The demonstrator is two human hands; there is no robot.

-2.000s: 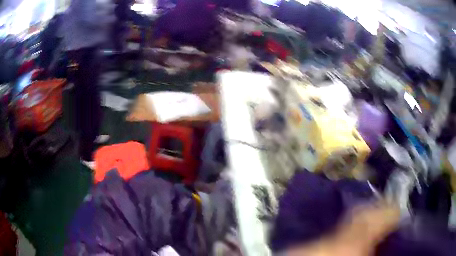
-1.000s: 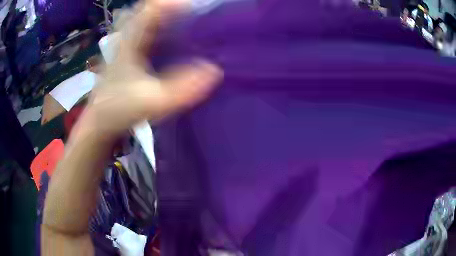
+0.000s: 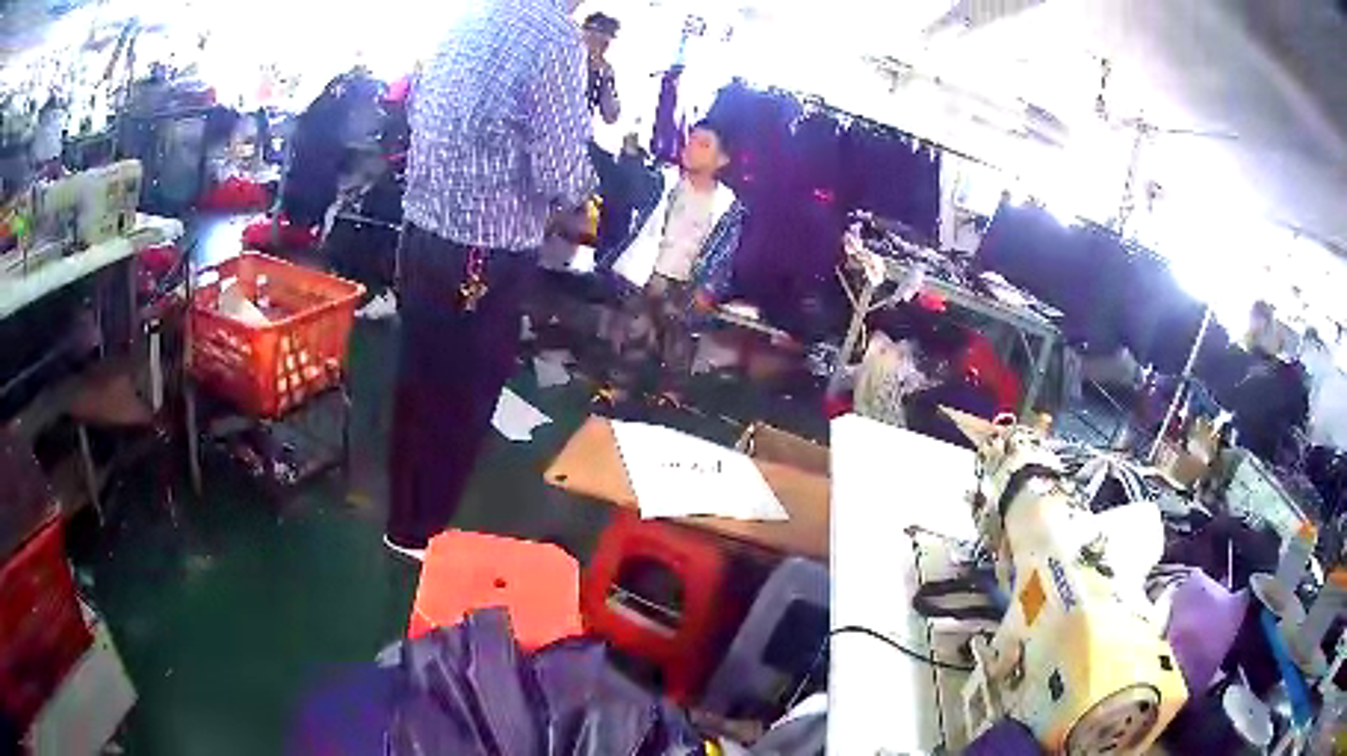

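Observation:
Neither of my hands is in the picture. A crumpled shiny dark purple pile of cloth lies at the bottom centre, against a red stool. At the lower right a yellowish sewing machine stands on a white table, its round handwheel towards me. A black cable runs over the table's left edge. A light purple piece lies to the right of the machine.
A person in a checked shirt stands left of centre; another in a white and blue jacket is behind. An orange basket sits on a stand at left. A cardboard box with white paper rests by a second red stool. Dark garments hang behind.
The view has lifted and turned to the room. The raised hand and the large purple cloth that filled the view are gone from the picture. The standing person and the machine now show clearly.

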